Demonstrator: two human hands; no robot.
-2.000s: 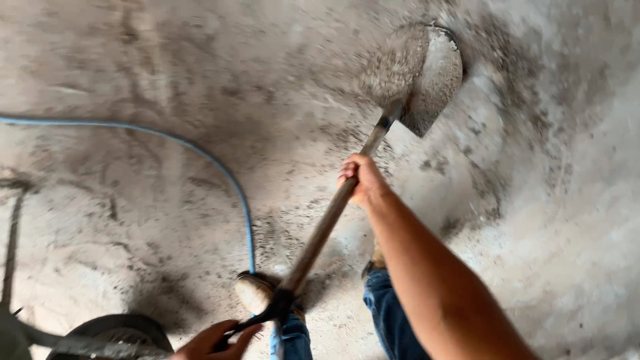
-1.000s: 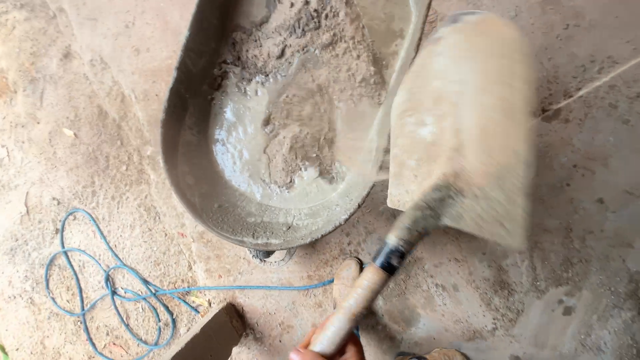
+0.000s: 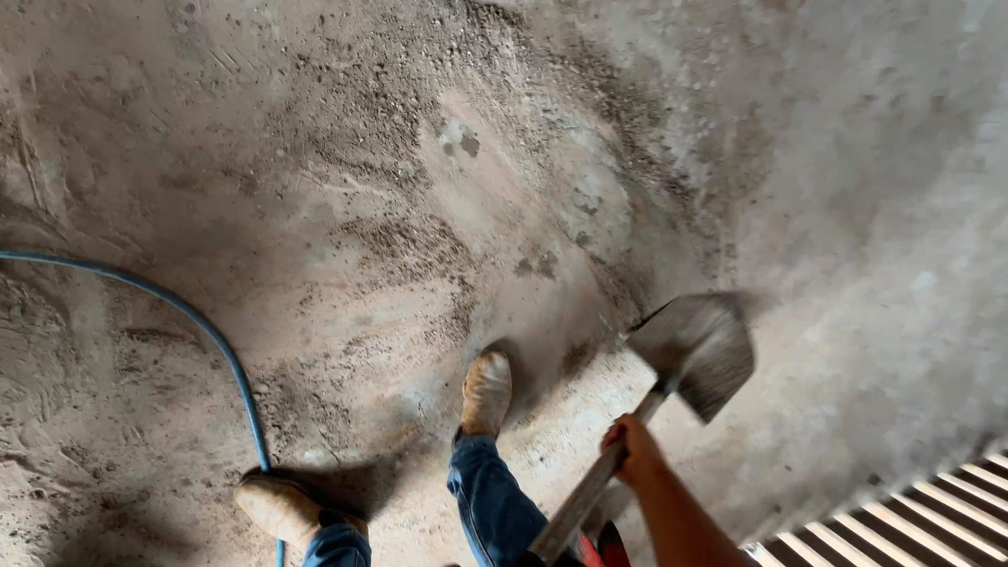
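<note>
Low on the right, my right hand (image 3: 630, 449) is closed around the wooden shaft of a shovel (image 3: 697, 354), just behind its metal blade. The blade hangs over or rests on the concrete floor (image 3: 378, 276); which of these cannot be told. Its handle runs down to the bottom edge, where a dark grip is cut off. My left hand is not visible. Loose grit and damp cement-like patches lie across the floor above my feet.
A blue hose (image 3: 224, 346) curves in from the left and passes under or beside my left boot (image 3: 279, 508). My right boot (image 3: 487, 394) stands farther forward. Light and dark slats (image 3: 898, 528) fill the bottom right corner. A red and black object (image 3: 602, 547) shows at the bottom.
The view has swung from the wheelbarrow of wet mix back to the gritty floor. The shovel blade now points to the right near my right boot; my right hand is low on the shaft.
</note>
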